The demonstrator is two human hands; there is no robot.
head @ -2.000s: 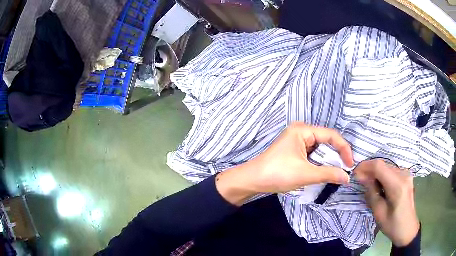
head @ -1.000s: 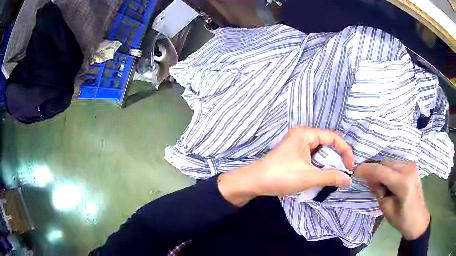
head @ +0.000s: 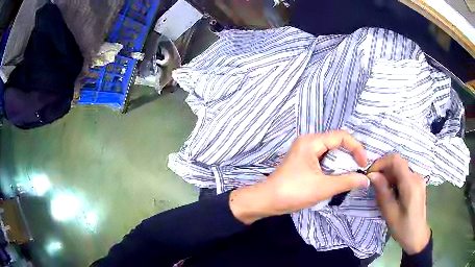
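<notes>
A white shirt with blue-grey stripes (head: 260,99) is spread and bunched over my lap. My left hand (head: 307,174) pinches a small fold of the shirt between thumb and forefinger. My right hand (head: 398,195) is just right of it, its thumb and forefinger closed at the same spot, where a tiny dark bit shows; I cannot tell whether it is thread or a needle. A black strip (head: 339,198) on a white patch shows below my left thumb, partly hidden by it.
A blue plastic crate (head: 112,78) stands at the upper left, with a dark cap or cloth (head: 44,73) on grey-brown fabric beside it. A white card-like piece (head: 178,20) is at the top. A table edge (head: 442,23) curves across the upper right. Shiny green floor (head: 120,151) shows at left.
My right hand has shifted slightly left and its fingertips now meet my left fingertips. The black strip is more covered. My left hand still pinches the shirt.
</notes>
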